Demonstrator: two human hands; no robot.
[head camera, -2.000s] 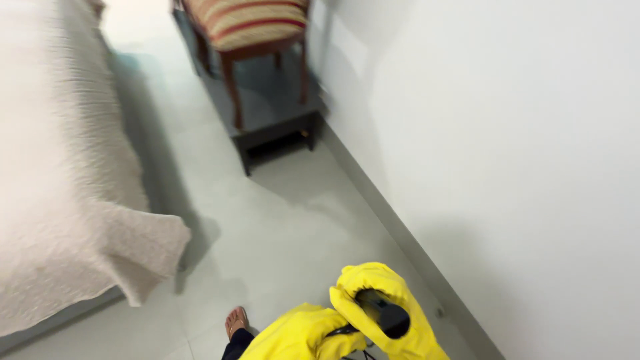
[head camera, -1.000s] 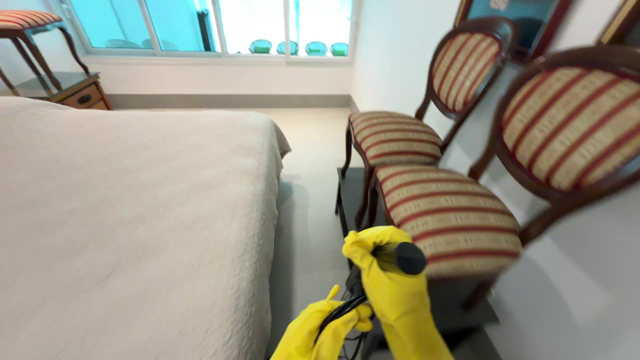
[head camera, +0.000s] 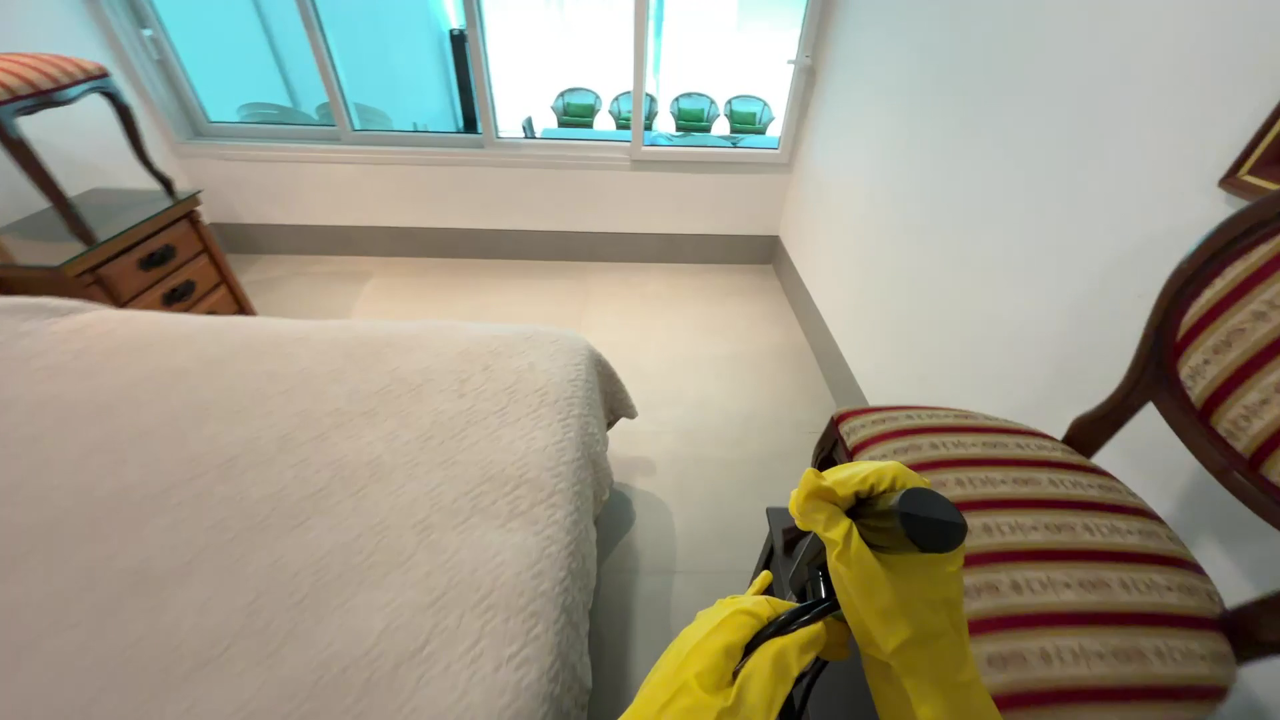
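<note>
Both of my hands wear yellow rubber gloves. My right hand (head camera: 880, 560), at the lower right, is closed around a dark cylindrical handle (head camera: 930, 520) whose rounded black end points toward me. Lower and to the left, my left hand (head camera: 750, 650) grips a looped black cable (head camera: 790, 625). The tool that the handle belongs to is mostly hidden behind the gloves. Just right of my right hand is the striped seat of a wooden upholstered chair (head camera: 1060, 560).
A bed with a white quilted cover (head camera: 330, 500) fills the left. A wooden nightstand (head camera: 150, 265) with an upturned-looking striped seat (head camera: 50, 75) above it stands at the far left. A dark low bench (head camera: 790, 530) lies beside the chair. A sliding window (head camera: 560, 150) is ahead.
The view has swung up from the floor and moved forward along the bed. Two chairs showed at the right a second ago; one shows now. Both hands keep their hold.
</note>
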